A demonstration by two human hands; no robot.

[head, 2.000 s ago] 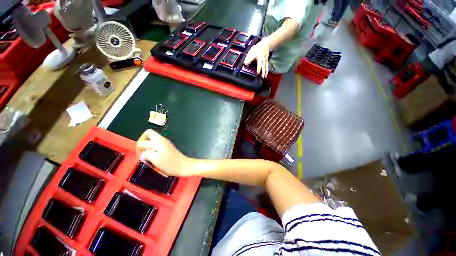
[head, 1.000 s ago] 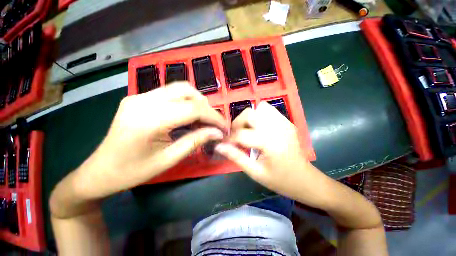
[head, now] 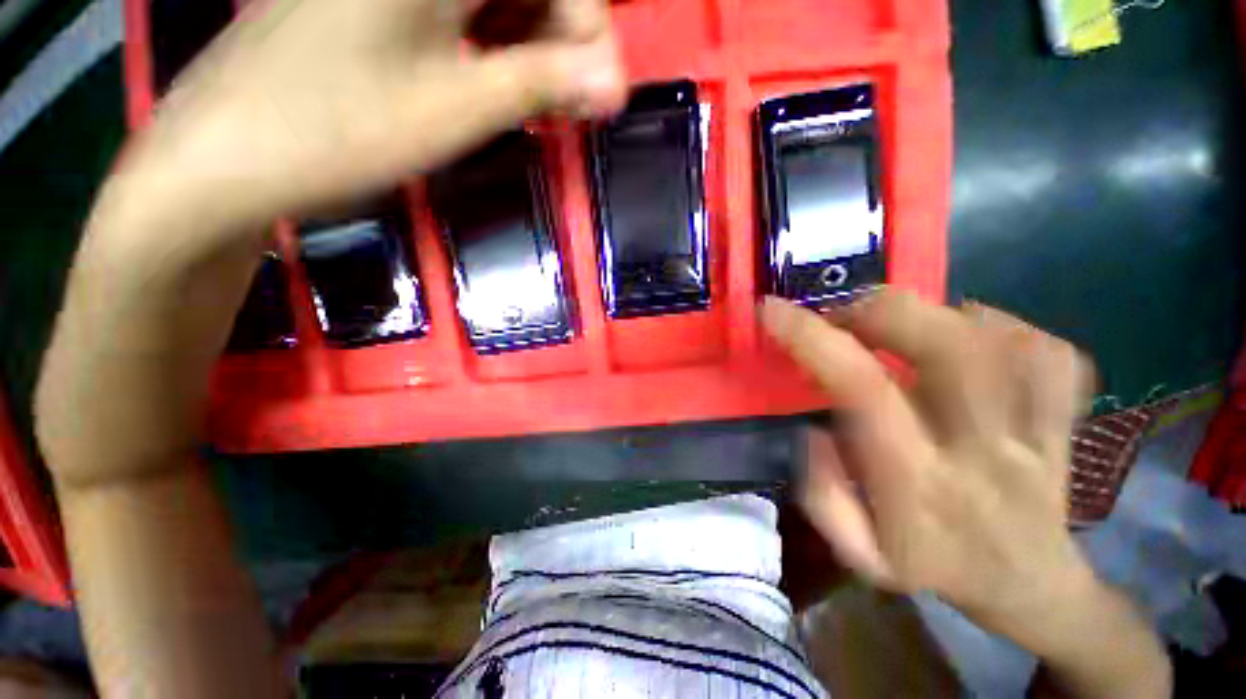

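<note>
A red foam tray (head: 547, 421) holds black glossy phones in its pockets. The rightmost phone (head: 825, 191) lies face up with a bright reflection on its screen. Another phone (head: 653, 205) lies to its left. My left hand (head: 342, 103) is over the tray's upper left, cut by the top edge, with its thumb tip above that second phone; whether it holds something cannot be told. My right hand (head: 943, 437) is blurred, its index fingertip at the lower edge of the rightmost phone. A faint grey blur lies beside its thumb; whether it is held film is unclear.
The tray lies on a dark green bench top (head: 1080, 232). A yellow and white binder clip (head: 1082, 23) lies at the top right. Red edges of other trays show at far left and far right. A brown checked fabric item (head: 1110, 458) is beyond the front edge at right.
The view has turned from the far trays to this tray and come closer. My hands, together over the tray one second ago, are now apart, the right one lower right.
</note>
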